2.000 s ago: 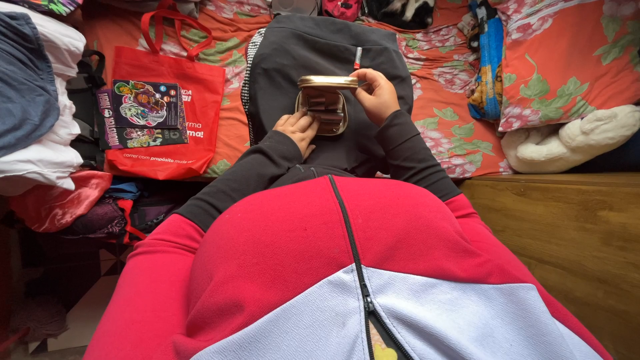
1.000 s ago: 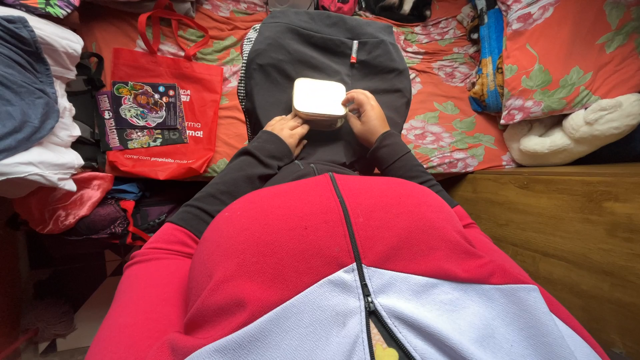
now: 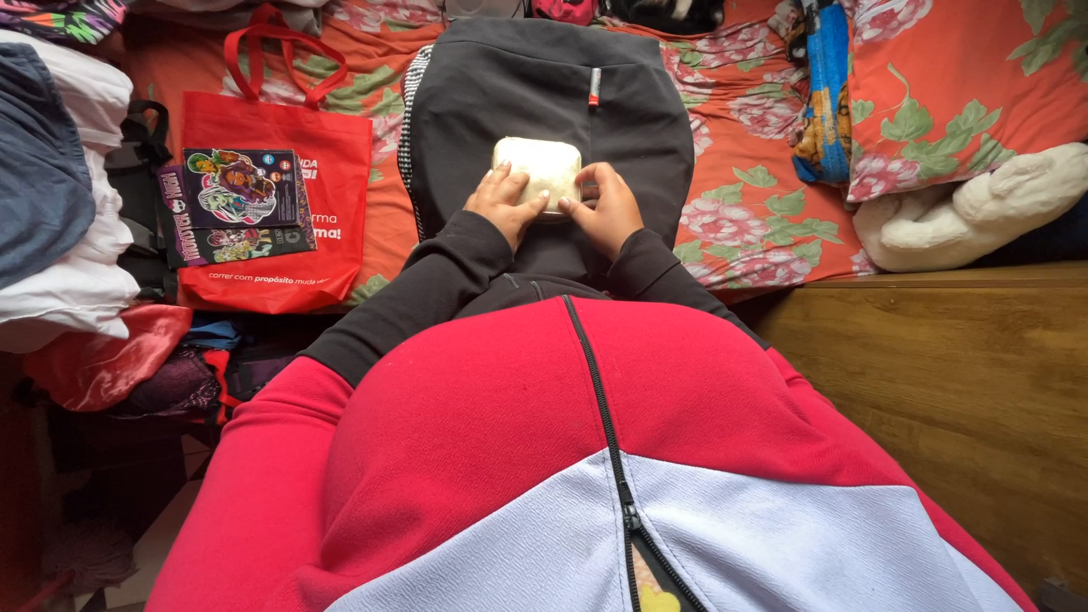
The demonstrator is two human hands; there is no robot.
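Note:
A small, shiny pale-gold case with rounded corners lies closed on a dark cloth garment. My left hand rests on the case's left side, its fingers over the lid and its thumb at the front edge. At the right front corner, the fingertips and thumb of my right hand pinch the case's edge. A small white-and-red tag shows on the garment, above my right hand. Under the case, the garment is hidden.
The bed has an orange floral sheet. On the left are a red tote bag with printed booklets on it, and piled clothes. To the right are a white plush item, a floral pillow and a wooden panel.
Two seconds ago the case stood open with its lid raised; the lid is now down. My left hand has moved from beside the case onto its top.

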